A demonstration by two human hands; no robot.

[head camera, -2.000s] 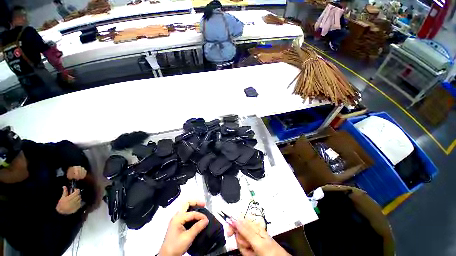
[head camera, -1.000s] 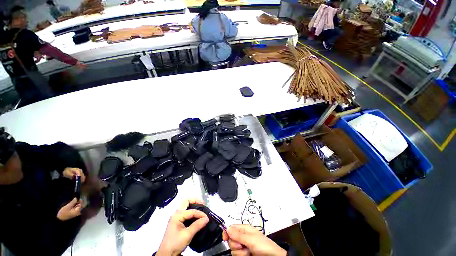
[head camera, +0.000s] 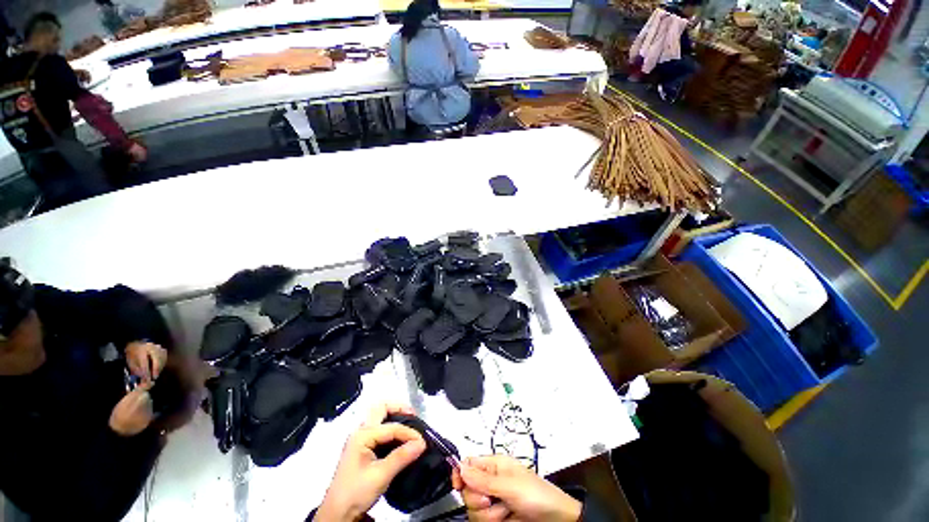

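A black rounded pouch [head camera: 418, 477] with a pale line along its edge is held low in front of me. My left hand [head camera: 369, 464] grips its left and upper side, thumb and fingers pinching it. My right hand [head camera: 509, 487] is at the pouch's right edge, its fingertips closed on a small slim pinkish tool whose tip lies along the pale edge line. Most of the tool is hidden in the fingers. A heap of similar black pouches [head camera: 463, 303] lies on the white table [head camera: 570, 393] beyond my hands.
A thin black cord [head camera: 514, 436] lies right of my hands. A carton of black pieces [head camera: 703, 459] stands at right, below a blue crate [head camera: 845, 336]. A person in black [head camera: 76, 398] sits at left. Brown strips [head camera: 652, 163] lie on the far table.
Since two seconds ago, my right hand has moved left, bringing the tool from beside the pouch onto its edge. Over the last second my hands have barely moved. The co-worker's hands have drawn closer together.
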